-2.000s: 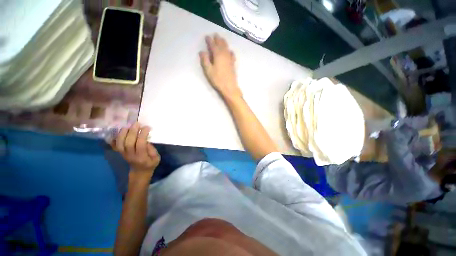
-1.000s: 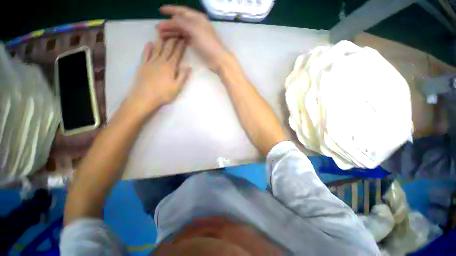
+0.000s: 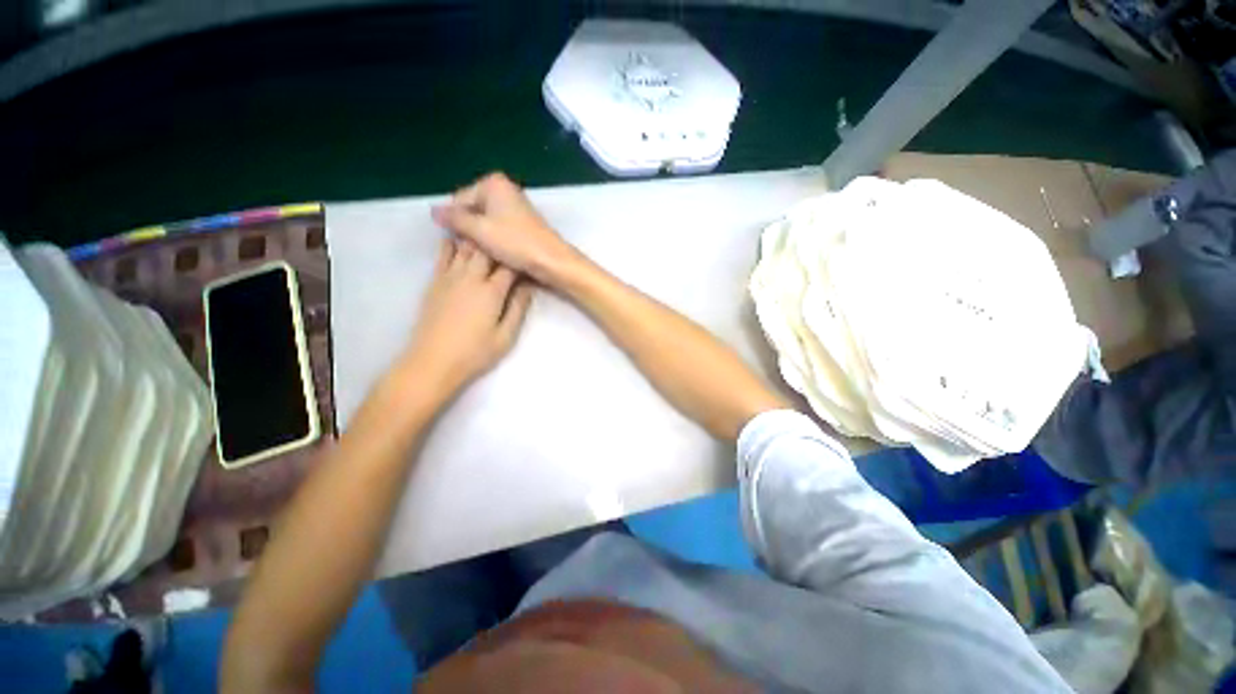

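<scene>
My left hand [image 3: 475,305] lies palm down on the light grey board [image 3: 596,420], near its far left part, fingers pointing away. My right hand [image 3: 504,228] is just beyond it and touches its fingertips. Its fingers look curled, and their undersides are hidden. No part shows in either hand. A white hexagonal printed panel [image 3: 644,102] lies print side up on the dark green conveyor belt beyond the board. An uneven stack of white panels [image 3: 949,319] stands at the board's right end.
A left-hand stack of panels [image 3: 102,434] stands on the brown patterned cover [image 3: 251,542], beside a smartphone [image 3: 258,366]. A grey bar [image 3: 935,88] slants above the right stack. Another person's grey sleeve [image 3: 1200,271] is at the right edge. Clear bags [image 3: 1132,610] lie low at right.
The view has shifted, showing the whole panel on the belt. My left hand has come from the board's near left edge to meet my right hand. My right hand's fingers are more curled.
</scene>
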